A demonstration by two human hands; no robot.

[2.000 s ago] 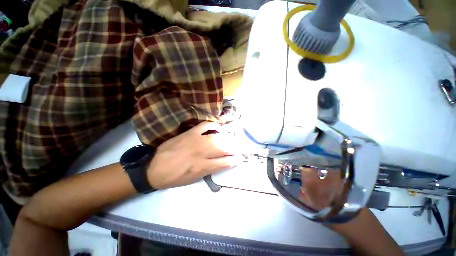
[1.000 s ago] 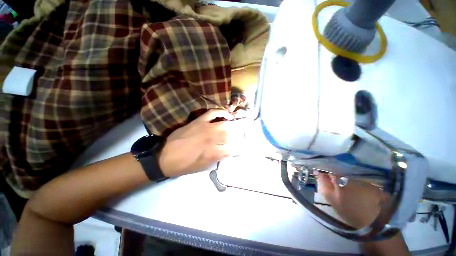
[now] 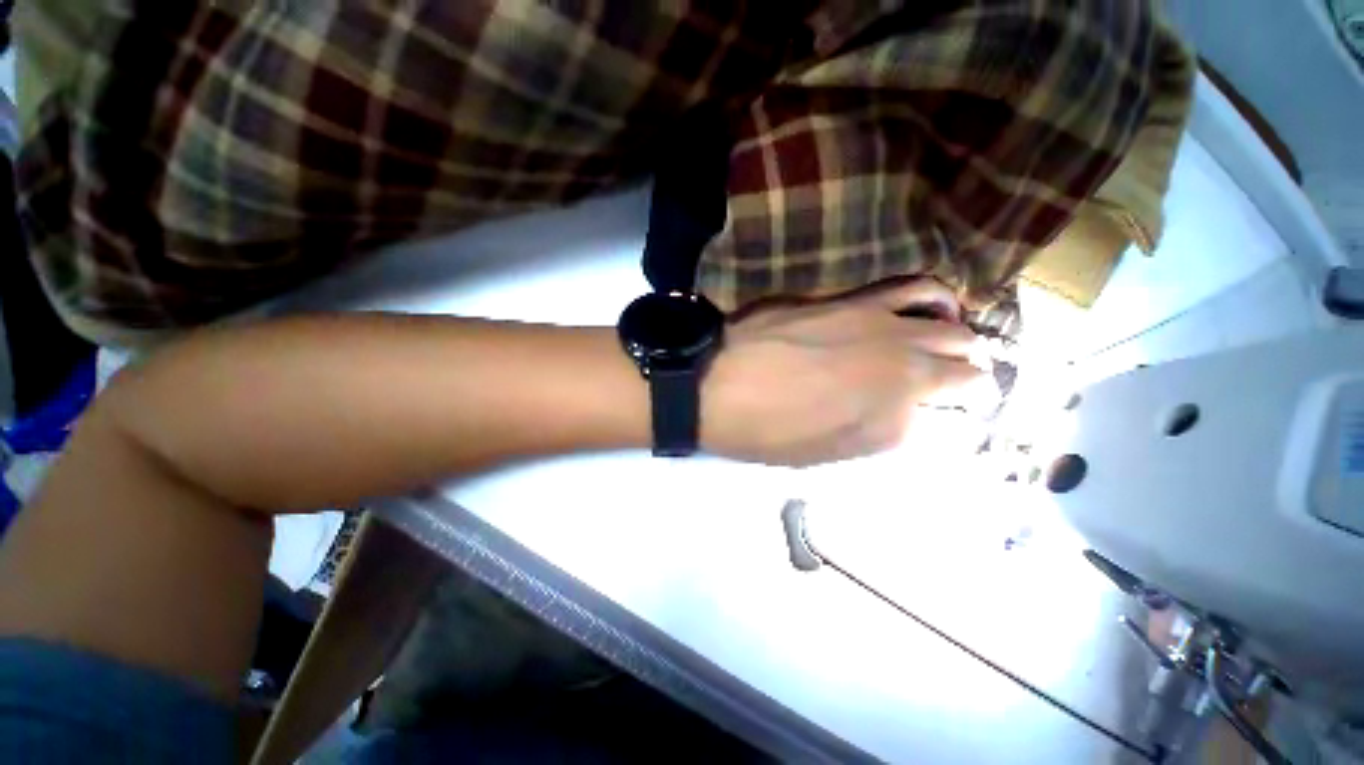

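The plaid-lined tan jacket (image 3: 494, 120) lies lining side up across the top of the view, its tan shell edge showing at the right. My left hand (image 3: 838, 374), with a black watch on the wrist, lies on the bunched sleeve end; its fingertips are in strong glare beside the needle area and hold the fabric edge there. The white sewing machine head (image 3: 1212, 463) stands right of my fingers. The needle itself is lost in glare. My right hand is not clearly visible; only a blurred skin-toned patch shows at the lower right edge.
The white table (image 3: 643, 553) has a measuring scale along its front edge. A small grey curved piece (image 3: 802, 535) with a thin dark line lies below my left hand. A cardboard box edge (image 3: 322, 643) shows below the table. Metal thread parts (image 3: 1197, 658) sit at the lower right.
The view has swung, so the machine head now shows from its side at the right and the jacket fills the top. My left hand remains at the sleeve end; my right hand has dropped from clear view.
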